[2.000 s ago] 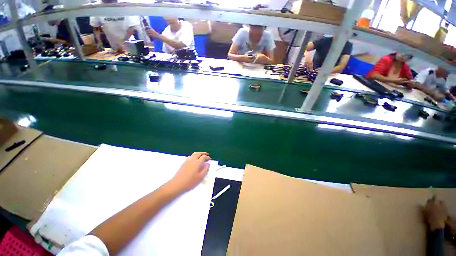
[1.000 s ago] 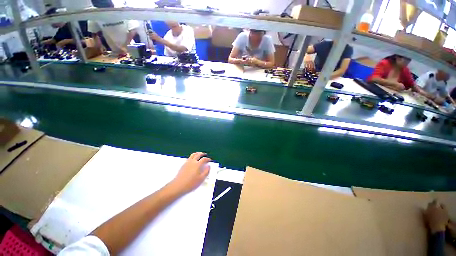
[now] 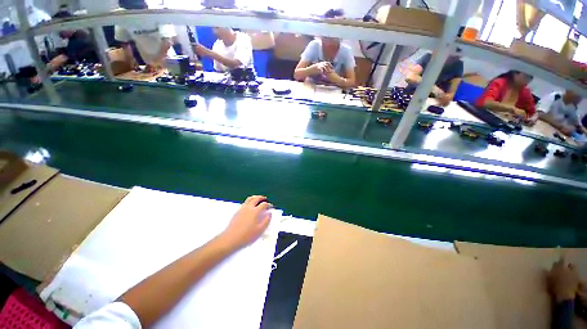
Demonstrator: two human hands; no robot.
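Note:
My left hand (image 3: 250,222) rests palm down at the far right corner of the white work sheet (image 3: 174,238), fingers curled at the far edge. A tiny dark spot shows at the fingertips; I cannot tell if it is a held part or shadow. My bare forearm crosses the sheet from a white sleeve at lower left. A thin white strip (image 3: 285,250) lies on the dark gap between the sheet and a tan cardboard sheet (image 3: 386,276). My right hand is not in view.
A green conveyor (image 3: 289,169) runs beyond the bench. Small dark parts (image 3: 190,102) lie on the far belt. People sit opposite below a metal shelf. Another person's hand (image 3: 563,281) with a dark sleeve is at the right edge. A pink perforated thing (image 3: 26,313) is at lower left.
My left hand stays in place. Parts on the far belt have shifted left. People opposite have moved their hands and arms slightly.

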